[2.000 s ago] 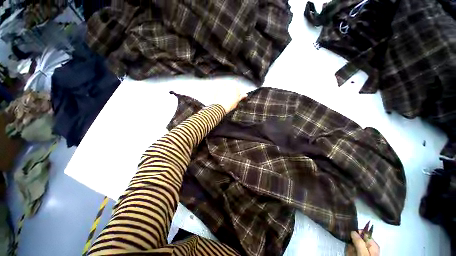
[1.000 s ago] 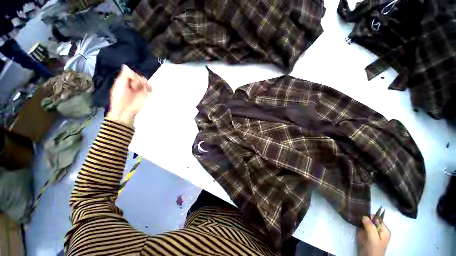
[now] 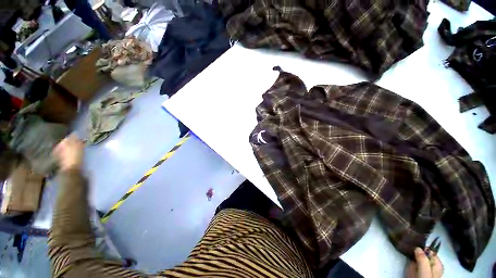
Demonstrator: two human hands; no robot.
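A dark brown plaid garment [image 3: 348, 157] lies spread on the white table [image 3: 217, 103], with dark lining and a small white mark near its left end. My right hand [image 3: 427, 264] is at the bottom right, partly cut off by the frame edge, and holds small dark snips [image 3: 434, 245] with the blades pointing up, beside the garment's lower edge. My left hand [image 3: 69, 152] is blurred, far out to the left over the floor side, away from the garment. Whether it holds anything cannot be told.
More plaid garments [image 3: 326, 30] lie at the table's far edge and at the right. Dark cloth [image 3: 190, 46] hangs at the table's left corner. Olive cloth [image 3: 109, 117], cardboard boxes [image 3: 24, 190] and yellow-black tape [image 3: 144, 176] are on the floor side at left.
My left hand has let go of the plaid garment and swung far out to the left. The view has turned left, so the table appears further right. My right hand still holds the snips.
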